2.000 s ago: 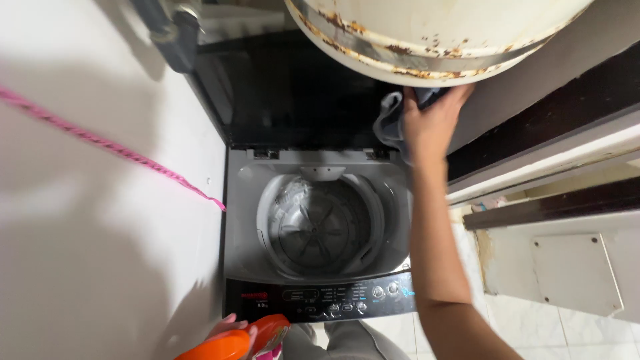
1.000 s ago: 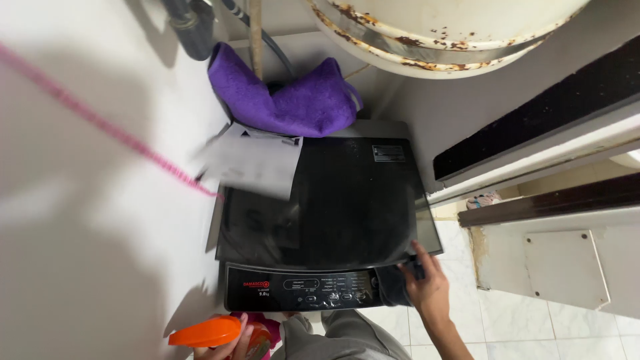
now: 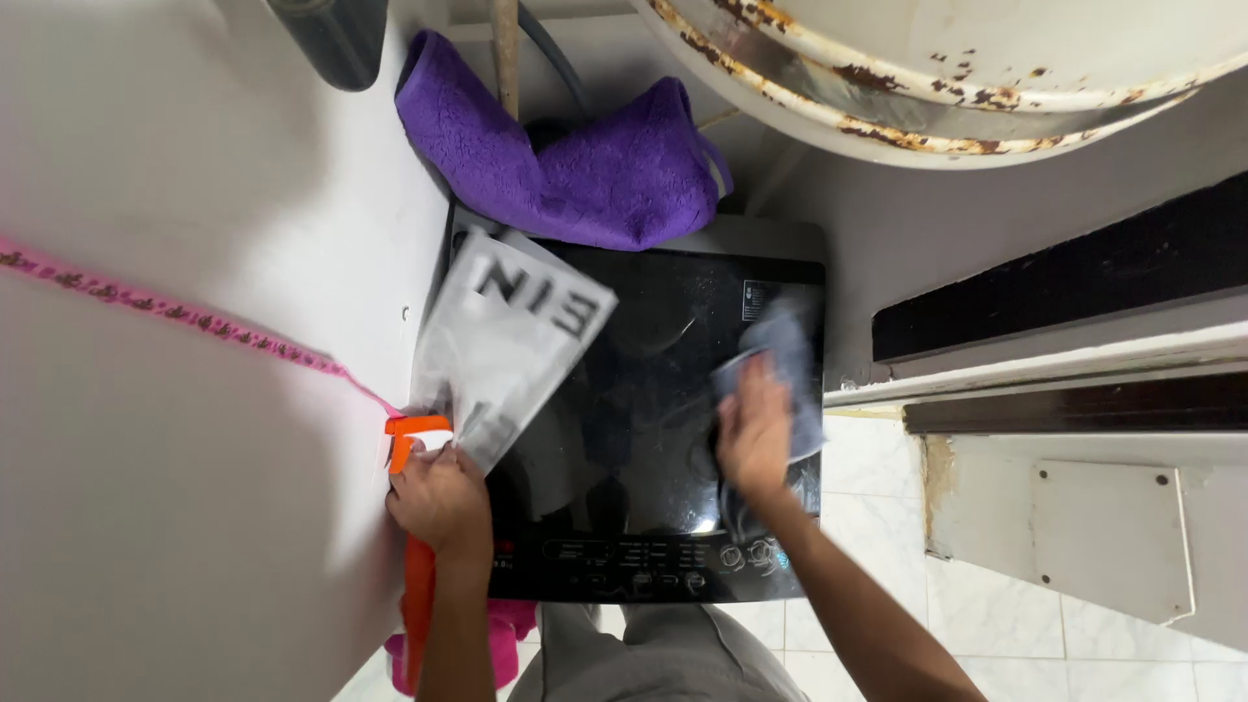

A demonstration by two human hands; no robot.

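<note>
The black lid of a top-loading washing machine point(image 3: 624, 409) is down. On its right side my right hand point(image 3: 756, 424), blurred, presses a grey-blue cloth point(image 3: 795, 375) against the surface. At the left edge my left hand point(image 3: 439, 492) is closed around an orange spray bottle trigger head point(image 3: 419, 426). A white plastic sheet or bag with dark printing point(image 3: 517, 331) is at that hand's fingertips and lies over the lid's left part. Below the lid, the control panel point(image 3: 634, 568) faces me. A purple cloth point(image 3: 585, 175) is draped at the machine's back edge.
A rusty white metal drum point(image 3: 955, 78) overhangs the upper right. A pink ribbon point(image 3: 175, 310) runs along the left wall. A dark grey pipe point(image 3: 341, 44) is at the top left. Bright pink fabric point(image 3: 505, 643) hangs near my left forearm. A dark wooden beam point(image 3: 1072, 283) is at the right.
The washer's lid, raised two seconds ago with the tub showing, is now down. My right hand has moved from the lid's front right corner onto its surface with the cloth. My left hand has moved up.
</note>
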